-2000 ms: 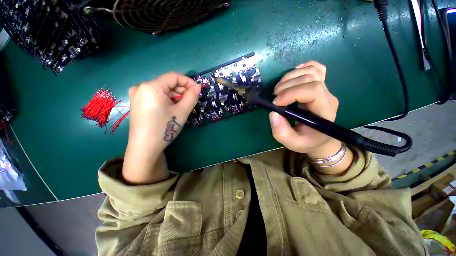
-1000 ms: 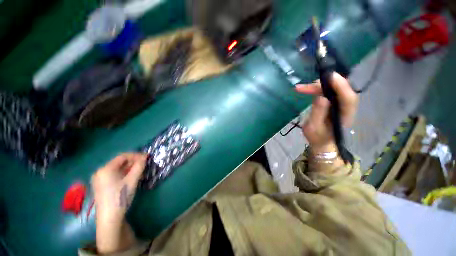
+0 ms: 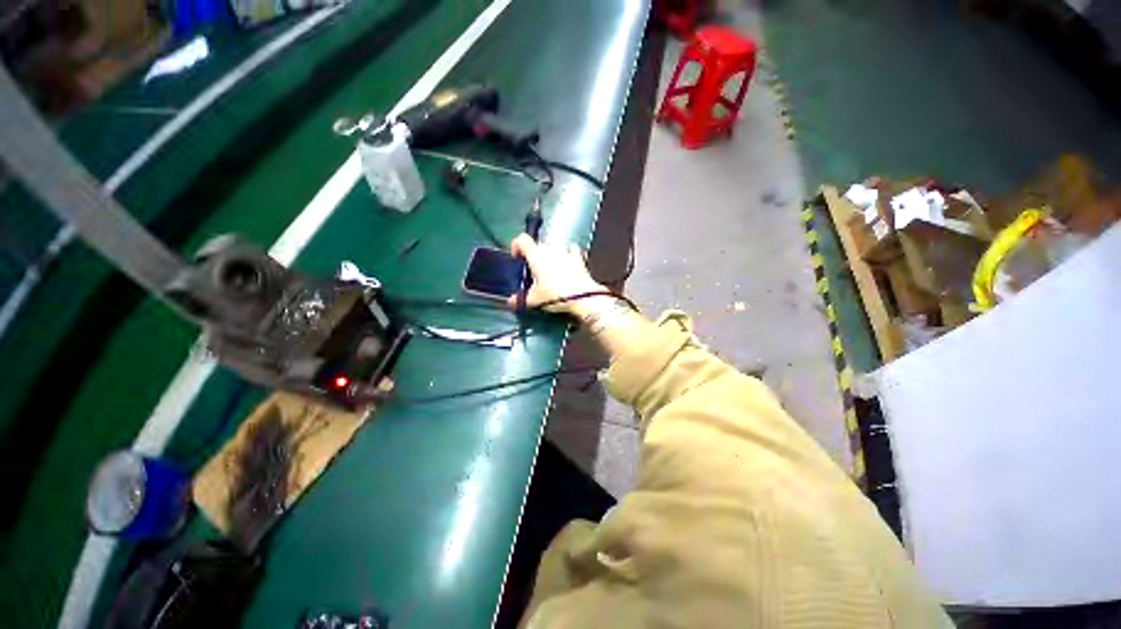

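My right hand (image 3: 559, 277) is stretched far forward at the mat's right edge. It is closed around a slim black tool, which looks like the soldering iron (image 3: 534, 226); its tip end points away from me and most of the handle is hidden by the hand. A black cord runs across the wrist. My fingertips are at the right end of a dark smartphone (image 3: 491, 273) lying on the green mat; whether they grip it is unclear. My left hand is out of the picture. A bit of dark board (image 3: 342, 622) shows at the bottom edge.
The soldering station (image 3: 350, 356) with a red light stands left of the hand, cables running from it. Cardboard (image 3: 277, 461) and a blue-white tub (image 3: 129, 494) are nearer. A white bottle (image 3: 391, 170) and dark corded tool (image 3: 455, 117) lie beyond. A red stool (image 3: 709, 86) stands on the floor.
The view has swung right and forward. My right hand has moved from over the panel to the smartphone. My left hand, the red wires and most of the panel have left the picture.
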